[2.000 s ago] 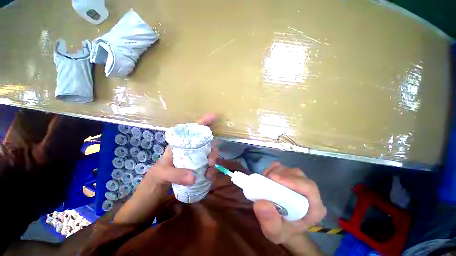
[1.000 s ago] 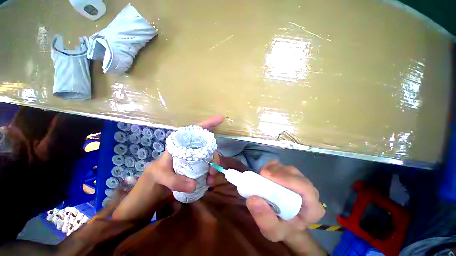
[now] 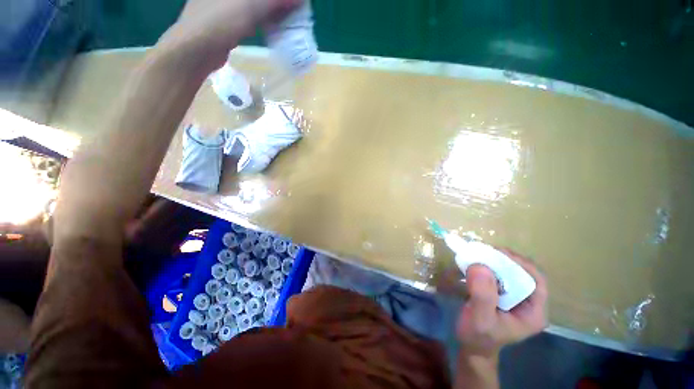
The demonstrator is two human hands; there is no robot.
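My right hand (image 3: 506, 308) holds the white glue bottle (image 3: 495, 272) over the front edge of the tan table, its green-blue nozzle pointing up and left. My left arm reaches up across the left side. My left hand (image 3: 266, 9) is at the top edge, blurred and partly cut off, with a blurred pale fabric tube (image 3: 293, 42) at it, over the table's far edge. Two grey pieces lie on the table at left: an upright-looking one (image 3: 201, 161) and a bent one (image 3: 268, 137). A second white bottle (image 3: 230, 86) lies just behind them.
The tan, film-covered table (image 3: 365, 152) curves across the view. A green surface (image 3: 456, 38) lies beyond its far edge. A blue crate (image 3: 199, 275) full of round-ended pale pieces (image 3: 236, 305) is below the near edge at left.
My left hand has moved from the lap up to the far edge with the tube. My right hand and bottle have moved away from the tube. The view has shifted, showing the green surface.
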